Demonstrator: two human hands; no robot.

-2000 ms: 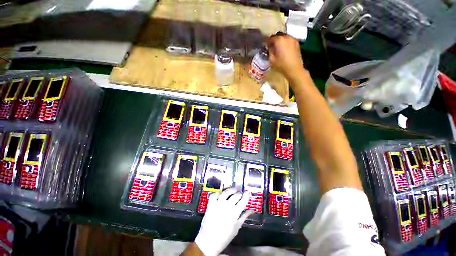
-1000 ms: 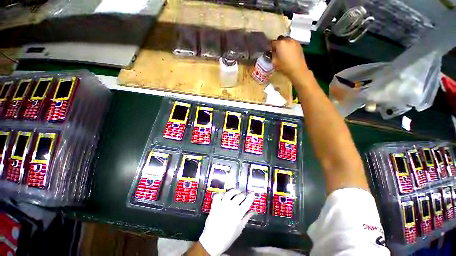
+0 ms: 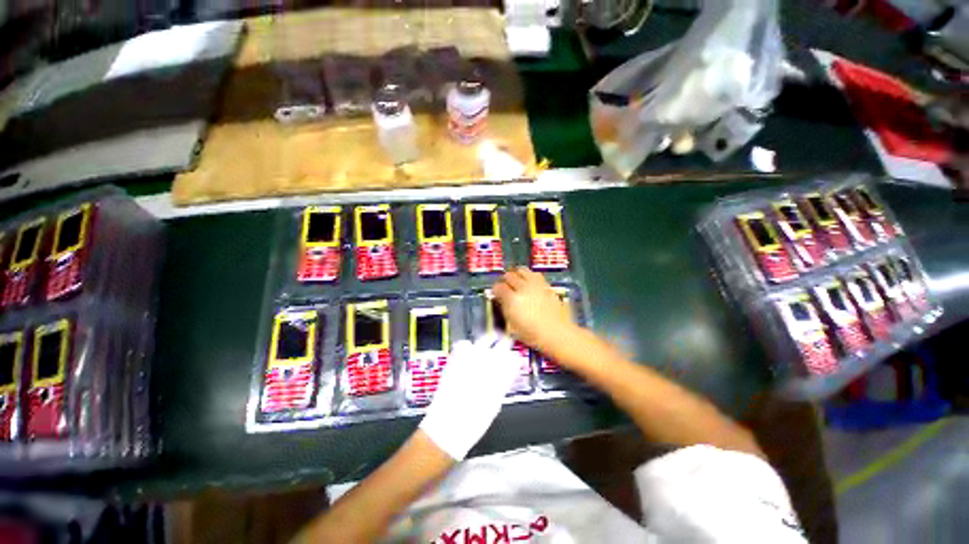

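Observation:
A clear blister tray [image 3: 329, 417] lies in front of me with red, yellow-framed keypad phones in two rows. My left hand [image 3: 470, 391], in a white glove, is over the near row at a phone right of the middle. My bare right hand [image 3: 529, 308] is at the top of the same phone [image 3: 521, 367], its fingers bent close to the screen. The two hands partly cover this phone and the one to its right. Whether the fingers hold anything is too small to tell.
A tray stack [image 3: 106, 351] stands at left, a smaller stack [image 3: 839, 287] at right. Beyond, a tan board [image 3: 244, 159] bears a white bottle [image 3: 395, 128], a red-marked bottle [image 3: 468, 112], a white scrap [image 3: 499, 162] and dark blocks. A plastic bag [image 3: 701, 85] is at upper right.
My right hand has left the red-marked bottle and come down to the near-row phone. The bottle stands on the board. The view has shifted; my left hand remains over the near row.

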